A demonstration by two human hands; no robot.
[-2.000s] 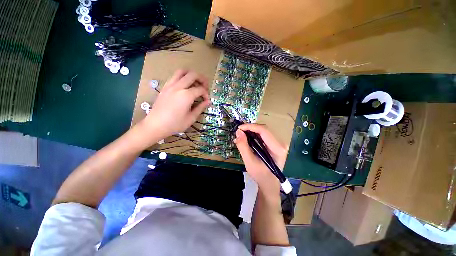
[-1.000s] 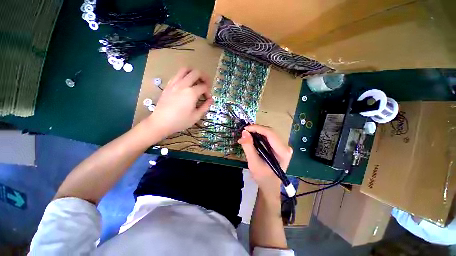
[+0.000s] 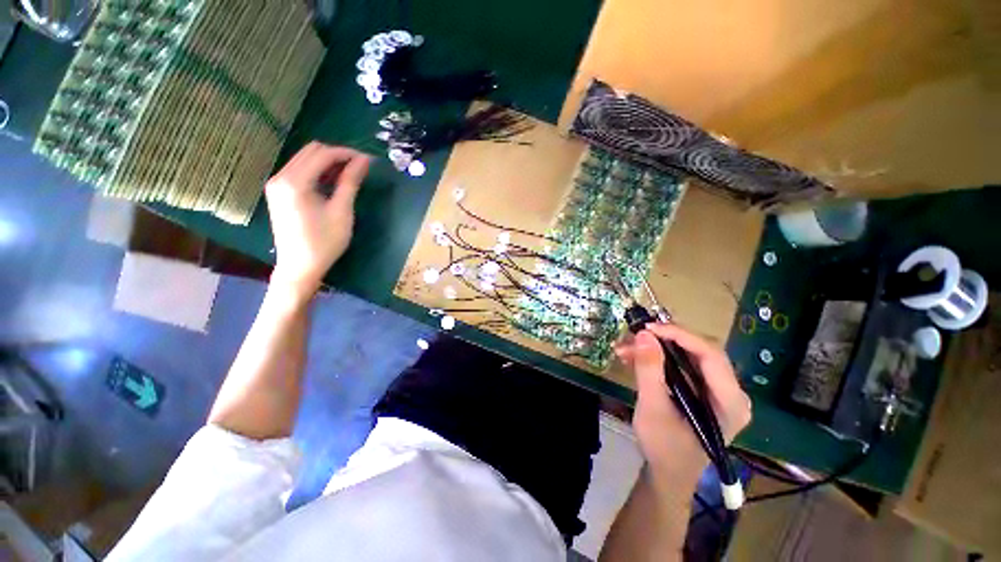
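Observation:
The PCB panel [image 3: 617, 214] lies on a tan cardboard sheet [image 3: 483, 165]. Wired white discs [image 3: 491, 274] lie left of it, their dark leads running onto its lower half. My right hand [image 3: 686, 384] holds the black soldering iron [image 3: 686, 397], with its forked tip over the panel. My left hand [image 3: 318, 214] is over the green mat left of the cardboard, fingers curled with thumb and fingertips near each other; whether it holds anything cannot be told. Bundles of wired discs [image 3: 402, 145] lie above the cardboard.
A stack of PCB panels [image 3: 209, 99] stands at upper left, close to my left hand. A patterned strip [image 3: 681, 143] and a carton [image 3: 790, 88] are behind the panel. At right are loose rings [image 3: 764, 314], a jar [image 3: 823, 223], a black box [image 3: 829, 357] and a solder reel [image 3: 944, 288].
The view has swung left, showing more of the panel stack. My left hand has left the panel and moved out left over the mat. My right hand still holds the iron at the panel.

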